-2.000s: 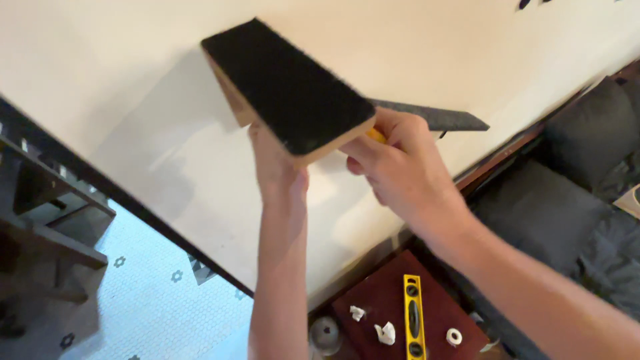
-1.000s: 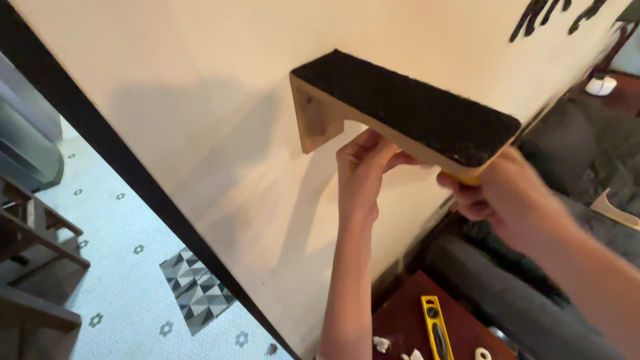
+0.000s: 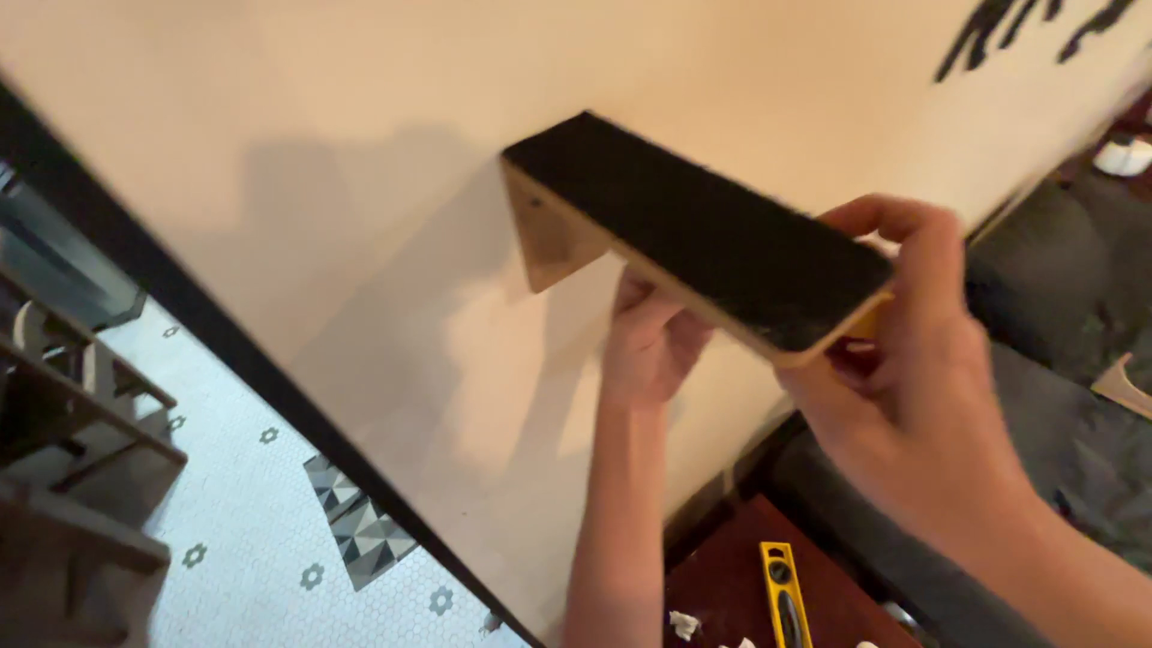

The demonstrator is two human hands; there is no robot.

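A wooden shelf with a black carpet-like top (image 3: pixel 702 225) stands out from the cream wall (image 3: pixel 405 297), its pale side bracket panel (image 3: pixel 549 234) against the wall. My left hand (image 3: pixel 652 333) is beneath the shelf, its fingertips partly hidden by it; whether it grips something there I cannot tell. My right hand (image 3: pixel 909 333) is at the outer end, fingers behind the far edge and thumb under the near corner. A yellow thing (image 3: pixel 868 322), mostly hidden, lies between this hand and the shelf's underside.
Below, a dark red table (image 3: pixel 720 567) carries a yellow spirit level (image 3: pixel 785 589) and crumpled white scraps (image 3: pixel 684 625). A dark grey sofa (image 3: pixel 1035 405) with a curved wooden piece (image 3: pixel 1125 387) is at right. Beyond the wall's black edge (image 3: pixel 270 369), dark wooden furniture (image 3: pixel 81 450) stands on a tiled floor.
My right hand has shifted from below the shelf's outer end to around that end. My left hand remains under the shelf. The view has moved.
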